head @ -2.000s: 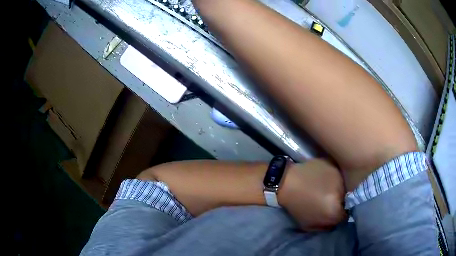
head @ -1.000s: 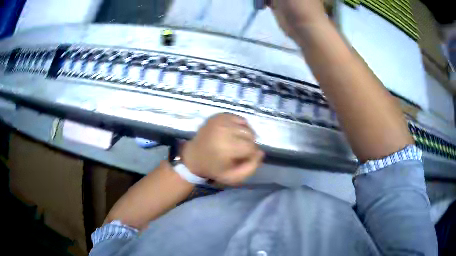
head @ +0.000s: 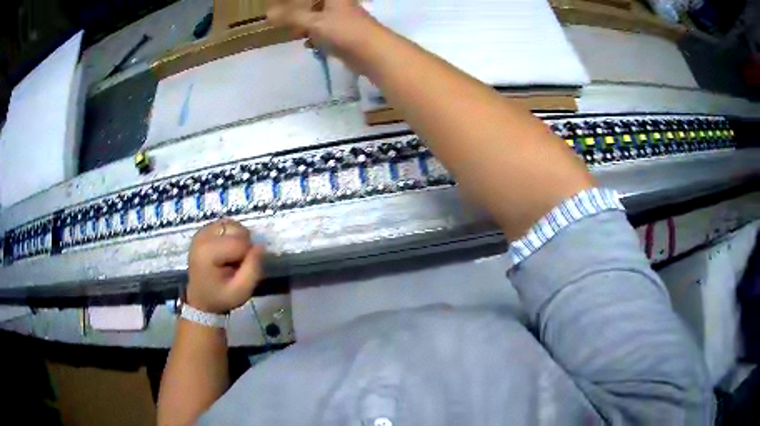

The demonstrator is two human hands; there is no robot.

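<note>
My left hand (head: 221, 265) is curled into a fist over the near metal rail; nothing shows in it, but its palm side is hidden. My right hand (head: 327, 23) is blurred at the top edge, over the far bench; whether it holds anything is unclear. A thin pale bluish shape (head: 323, 73) shows just below it. The circuit board panels (head: 225, 193) lie in a long row on the line, partly hidden by my right forearm. At left and centre they show no yellow squares. The panels at right (head: 650, 139) carry yellow-topped transformers. A lone transformer (head: 143, 161) sits on the far rail.
The scuffed near rail (head: 358, 223) runs below the panels. A white foam sheet (head: 492, 42) lies over cardboard (head: 533, 101) behind them. Another white sheet (head: 37, 125) stands at left beside a thin dark tool (head: 129, 55). Cardboard (head: 100, 391) is below left.
The view has swung, showing more of the line on both sides. My left hand has come up from my body to the near rail and stays fisted. My right hand now reaches over the far bench.
</note>
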